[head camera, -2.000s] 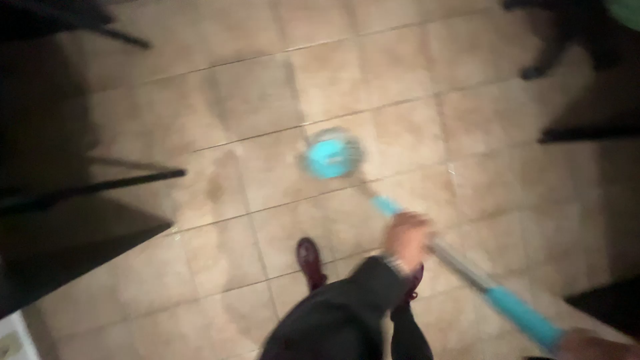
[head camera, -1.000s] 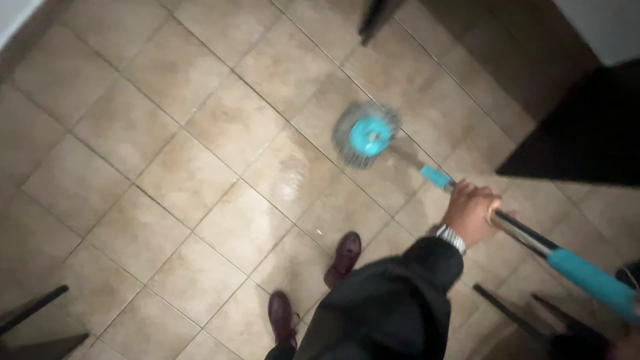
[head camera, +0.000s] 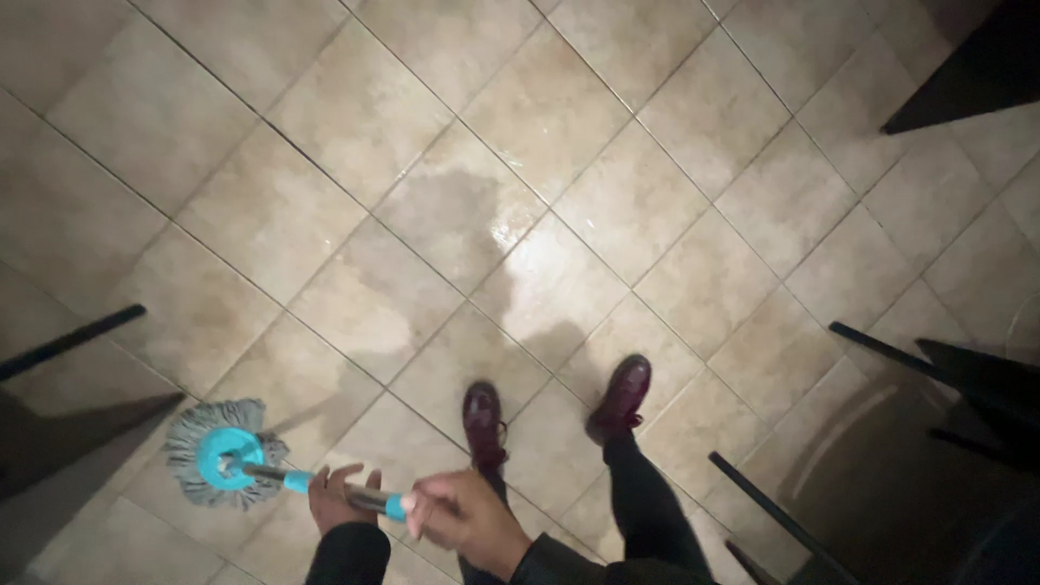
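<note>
A round mop head (head camera: 223, 457) with grey string fibres and a turquoise hub lies on the tiled floor at the lower left. Its metal handle (head camera: 364, 497) with turquoise sleeves runs right from the hub. My left hand (head camera: 343, 502) is loosely curled around the handle near the mop head, some fingers raised. Just right of it, my right hand (head camera: 467, 513) grips the handle at a turquoise sleeve; the part beyond is hidden.
My dark red shoes (head camera: 621, 398) stand on the beige floor tiles (head camera: 536, 276), which show glossy patches. Black furniture legs (head camera: 73, 341) reach in at left, with more dark legs (head camera: 780, 516) at lower right. A dark panel (head camera: 967, 77) juts in at upper right.
The mop head has moved from in front of my feet to their left. My hands are now close together on the handle; before, they were farther apart. The view has turned.
</note>
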